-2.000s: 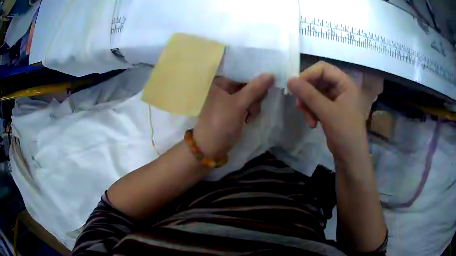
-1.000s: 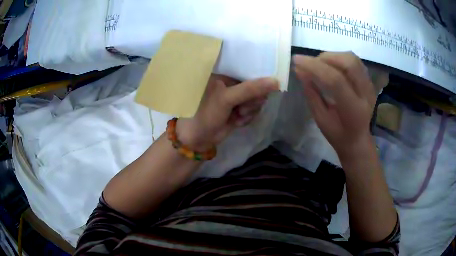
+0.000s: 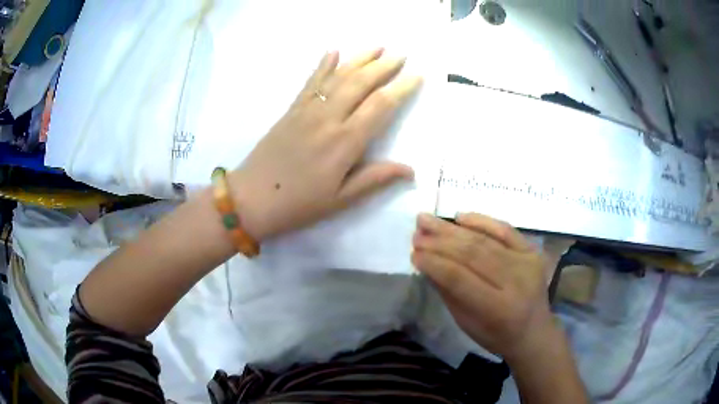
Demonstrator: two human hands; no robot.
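Note:
A large white fabric panel [image 3: 260, 71] lies over the left and middle of the white machine table, its front part hanging over the table's edge. My left hand [image 3: 339, 142] lies flat on the panel, palm down with fingers spread, and holds nothing between its fingers. My right hand [image 3: 481, 276] is at the panel's lower right corner by the table's front edge, its fingertips together on the fabric edge. The panel's right edge is washed out by bright light. The tan card is not in view in front of me.
The table's printed ruler scale [image 3: 631, 201] runs along the front right. Thin dark tools [image 3: 611, 63] lie at the back right. A round metal part [image 3: 493, 12] shows at the top. White cloth [image 3: 315, 308] hangs below the table, with a purplish strip [image 3: 650, 331] at the right.
My left hand has let go of the panel edge and moved up, flat onto the panel. My right hand has returned to the fabric edge. The tan card has gone from view. More of the table shows.

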